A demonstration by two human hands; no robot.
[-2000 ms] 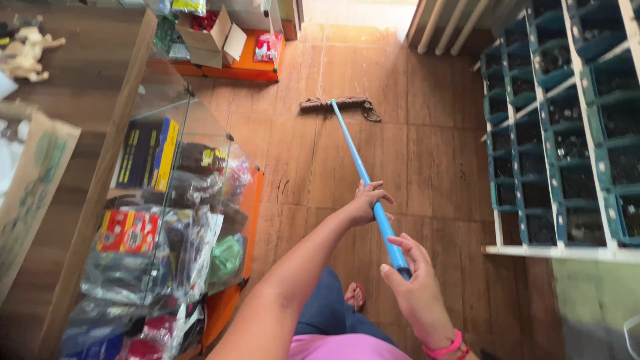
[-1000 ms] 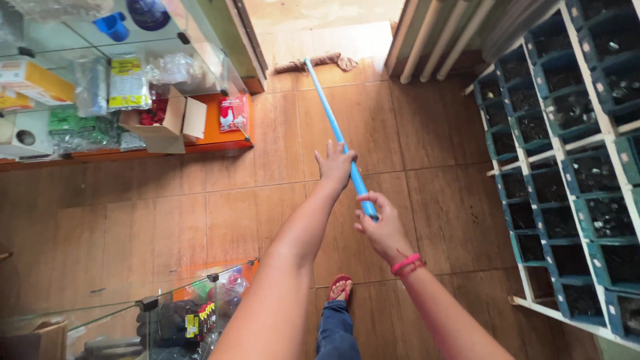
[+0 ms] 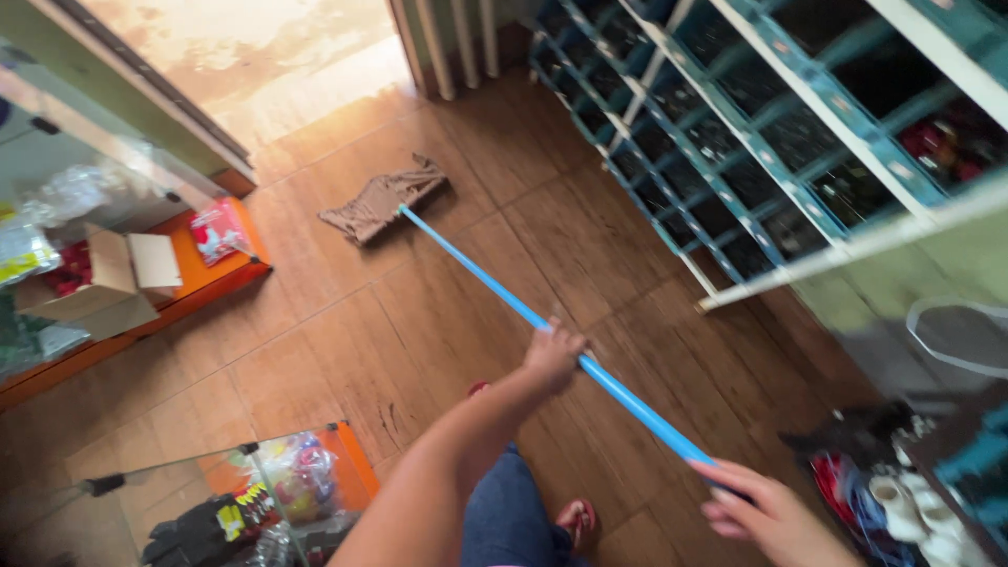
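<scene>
A blue pole (image 3: 488, 281) runs diagonally down to a brown cloth (image 3: 386, 197) draped over its far end, which lies on the tiled floor (image 3: 307, 339) near the doorway. My left hand (image 3: 556, 356) is closed around the pole about midway. Near the pole's dark top end, my right hand (image 3: 744, 504) grips it, thumb along the upper side. The tool's head under the cloth is hidden.
A rack of teal bins (image 3: 748, 142) stands at the right. Glass display cases with orange bases (image 3: 236, 276) are at the left and lower left, one holding an open cardboard box (image 3: 118, 272). Rolls and packets (image 3: 906, 504) lie lower right.
The view has turned and shifted. The cloth-covered end now lies flatter and wider spread on the floor, nearer me relative to the doorway. Both hands remain on the pole.
</scene>
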